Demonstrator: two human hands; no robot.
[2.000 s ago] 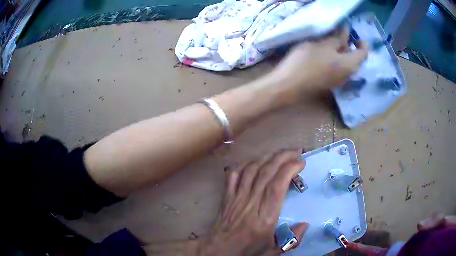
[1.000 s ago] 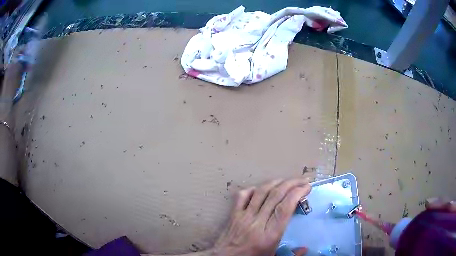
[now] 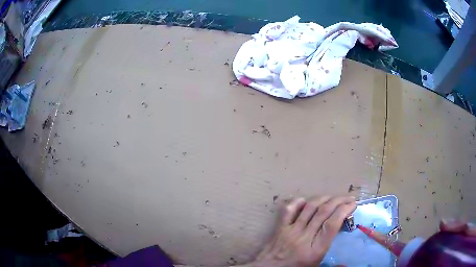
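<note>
A pale square plate (image 3: 371, 211) with a low rim lies at the lower right, its near part cut off by the frame. Two upright posts show; the left post's slotted top (image 3: 349, 223) is beside my fingers. My left hand (image 3: 308, 227) grips the plate's left side. My right hand (image 3: 458, 227), mostly hidden and cut off at the right edge, holds a magenta squeeze bottle (image 3: 443, 251). The bottle's thin red nozzle points left, its tip at the left post's top.
A crumpled white rag (image 3: 297, 60) with pink spots lies at the back on the cardboard sheet (image 3: 156, 130). A green belt (image 3: 209, 13) runs behind, with a grey upright (image 3: 456, 62) at right. Plates (image 3: 16, 107) lie at the far left.
The other person's bare arm and the second plate have left the right side. The nozzle has moved from the right-hand posts to the left post. The view has shifted left.
</note>
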